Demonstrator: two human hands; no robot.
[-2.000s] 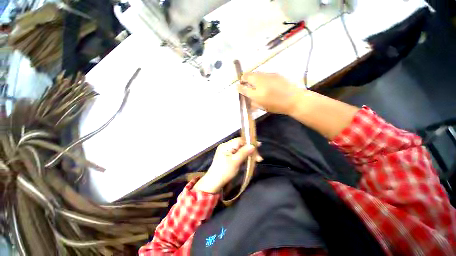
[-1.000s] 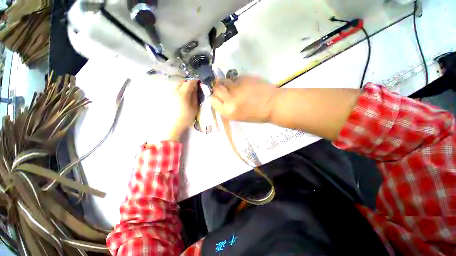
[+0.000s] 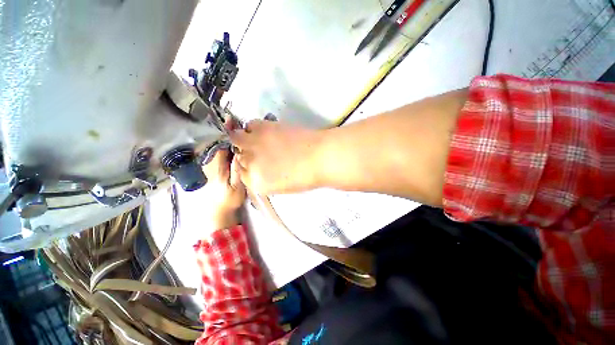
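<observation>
My right hand (image 3: 280, 153) has its fingertips closed at the needle area of the sewing machine (image 3: 88, 101), shut on a brown strap (image 3: 297, 239). The strap runs from under this hand over the table's front edge, with a loop on the black apron. My left hand (image 3: 226, 185) is beside it, its fingertips against the same spot under the machine head. The fingertips and the strap end between them are largely hidden by the right hand and machine parts.
A bundle of brown straps (image 3: 128, 296) lies at the lower left. Snips with a red handle (image 3: 391, 27) lie on the machine bed at the top, near a yellow strip (image 3: 377, 77). A dark cable (image 3: 489, 34) crosses the table. Scale marks (image 3: 566, 50) show at the upper right.
Both hands have gone from holding the strap before the table edge to the needle area. The view has moved closer to the machine head, which now fills the upper left.
</observation>
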